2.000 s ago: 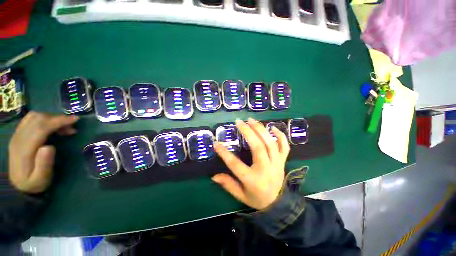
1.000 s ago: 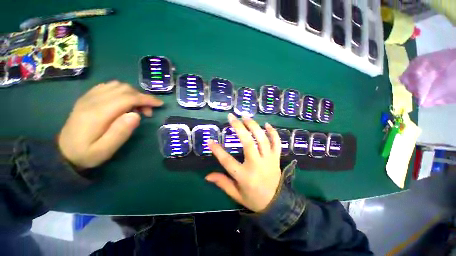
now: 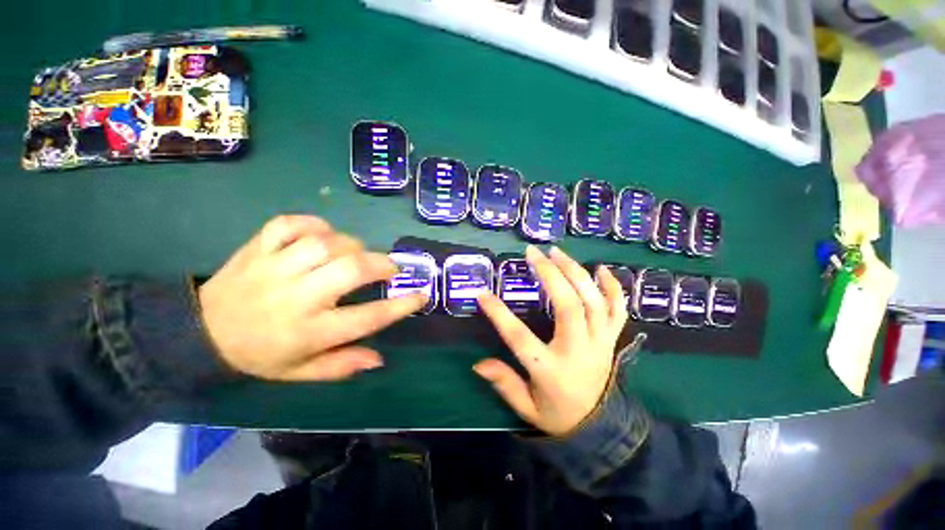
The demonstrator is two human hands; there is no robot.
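Lit smartwatch units without straps stand in two rows. The near row, with a watch at its left end (image 3: 411, 282) and one beside it (image 3: 468, 286), lies on a black mat (image 3: 741, 336). The back row (image 3: 444, 190) lies on the green bench behind it. My left hand (image 3: 301, 300) is spread, its fingertips at the leftmost near watch. My right hand (image 3: 560, 352) is spread over the near row, its index finger at the second watch and other fingers hiding the middle ones. Neither hand holds anything.
A white blister tray (image 3: 622, 78) with dark watches is at the back. A patterned phone (image 3: 140, 109) and a pen (image 3: 202, 36) lie at the left. Keys with a green tag (image 3: 837, 295), paper slips (image 3: 858, 336) and a pink cloth (image 3: 912, 171) are at the right.
My left hand has moved from the bench's left side to the near row's left watch. My right index finger remains at the second watch. Screens at the row's left end now show white bars. The view has shifted left.
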